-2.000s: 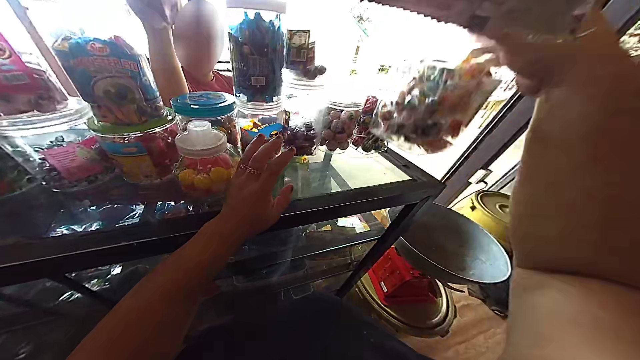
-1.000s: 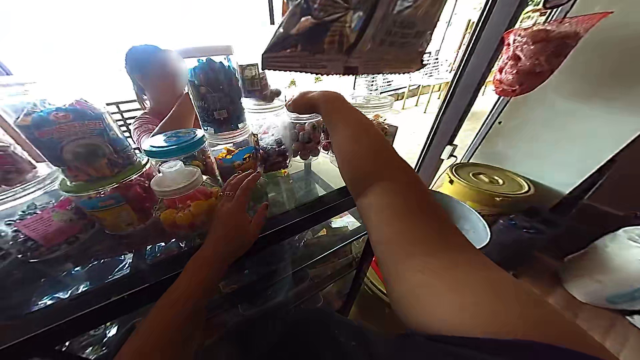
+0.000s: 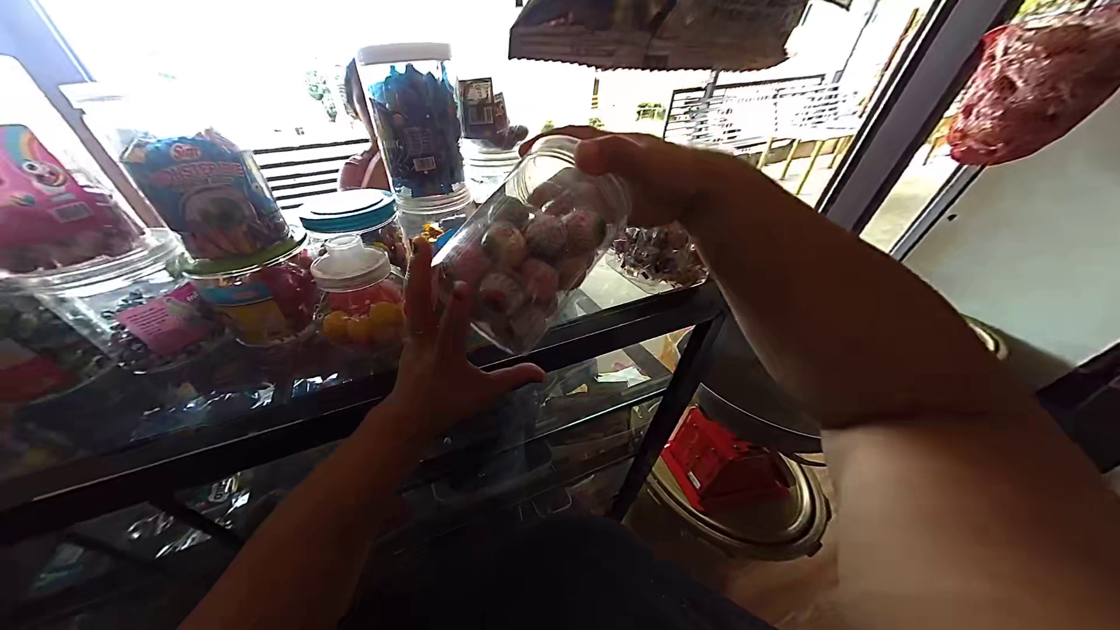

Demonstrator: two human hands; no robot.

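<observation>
My right hand (image 3: 634,171) grips a clear plastic jar of round wrapped candies (image 3: 538,249) by its upper end, and the jar tilts with its base toward me. Beside the jar's lower left side is my left hand (image 3: 451,359), fingers spread; whether it touches the jar I cannot tell. To its left stand a small white-capped jar of yellow and red sweets (image 3: 354,302) and a jar with a teal lid (image 3: 350,214). A tall jar of blue packets (image 3: 418,127) rises behind them. Right of the held jar lies a clear pack of dark sweets (image 3: 658,255).
More candy jars and a blue candy bag (image 3: 206,197) line the left of the glass display case (image 3: 350,398). Packets (image 3: 661,33) hang overhead, and a red net bag (image 3: 1032,87) hangs at right. Below sits a red container (image 3: 722,464) on a round metal lid. A person stands outside, partly hidden.
My right hand, which reached among the jars a second ago, now holds the jar of round candies, tilted nearer to me. My left hand's fingers have spread beside it.
</observation>
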